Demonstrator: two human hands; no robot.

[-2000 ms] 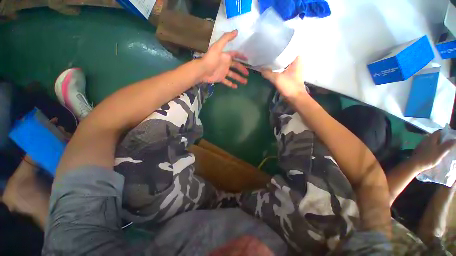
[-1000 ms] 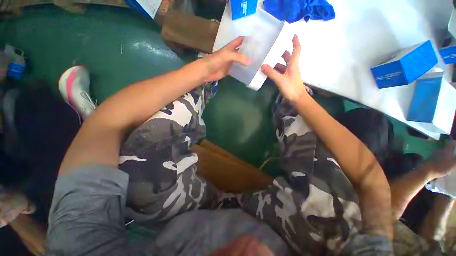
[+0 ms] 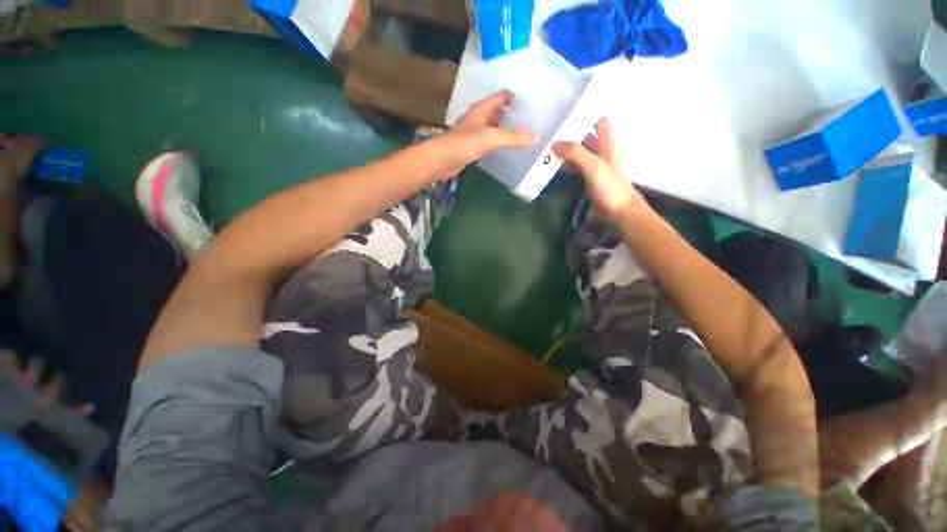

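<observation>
A white appliance with a frosted, see-through housing (image 3: 519, 164) and a white end band with a small dark ring mark (image 3: 561, 137) is held at the near edge of the white-covered table (image 3: 727, 114). My left hand (image 3: 486, 133) grips the frosted side, thumb and fingers spread over it. My right hand (image 3: 600, 168) holds the white band at its right side, thumb on top; some fingers are hidden behind it. A crumpled blue cloth (image 3: 623, 29) lies on the table beyond.
Blue and white cartons (image 3: 831, 140) stand at the table's right; another (image 3: 503, 26) is at the top. Brown cardboard (image 3: 400, 83) is left of the table. A neighbour's shoe (image 3: 177, 197) is on the green floor. At right, a neighbour's arm (image 3: 883, 431) is beside clear plastic (image 3: 924, 327).
The unit has turned, so its white band now faces up toward me with the ring mark showing. My right hand's fingers have closed in on the band. A blue box reappears at lower left.
</observation>
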